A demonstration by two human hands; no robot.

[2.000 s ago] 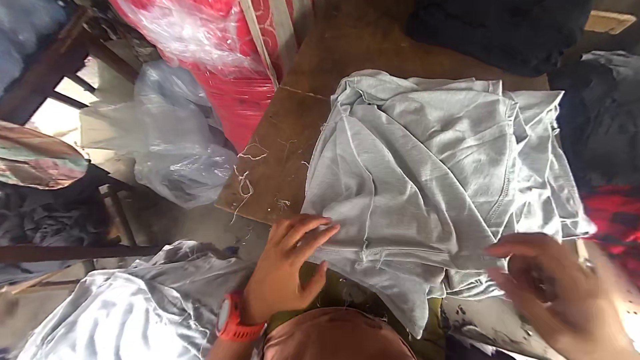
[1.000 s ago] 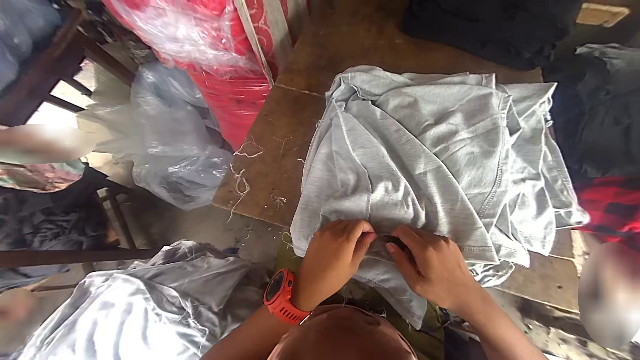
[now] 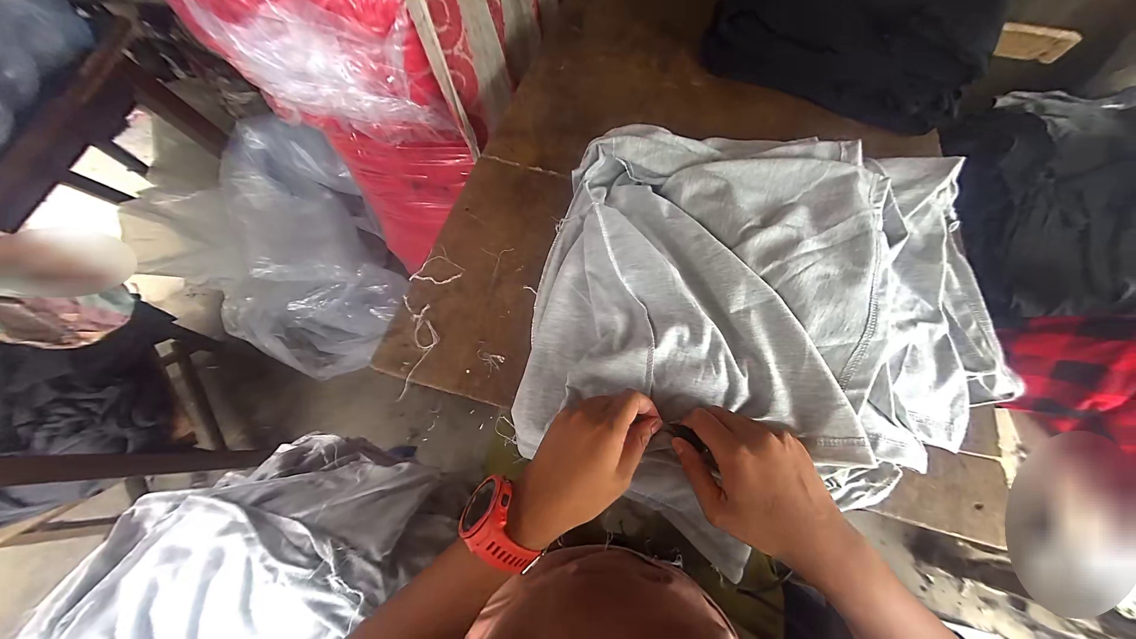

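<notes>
A stack of light grey knit garments (image 3: 754, 266) with overlocked seams lies on a brown wooden table. At its near edge my left hand (image 3: 603, 448), with a red watch on the wrist, pinches a bit of the grey fabric between thumb and fingers. Close beside it on the right, my right hand (image 3: 745, 461) is curled around a small dark tool (image 3: 692, 437), mostly hidden by the fingers; its kind cannot be told. The tool's tip is near the left fingertips. A corner of grey cloth hangs below both hands.
Loose thread scraps (image 3: 422, 328) lie on the wooden table (image 3: 488, 213). Red plastic-wrapped bundles (image 3: 390, 151) and clear plastic bags (image 3: 284, 248) stand left, grey cloth (image 3: 204, 550) lower left. Dark garments (image 3: 852, 53) lie at the back; red-black checked cloth (image 3: 1078, 364) lies right.
Two seconds ago my right hand was apart, over the stack's right near corner; it then came left beside my left hand. My left hand moved right, onto the near edge. Both have since stayed close together.
</notes>
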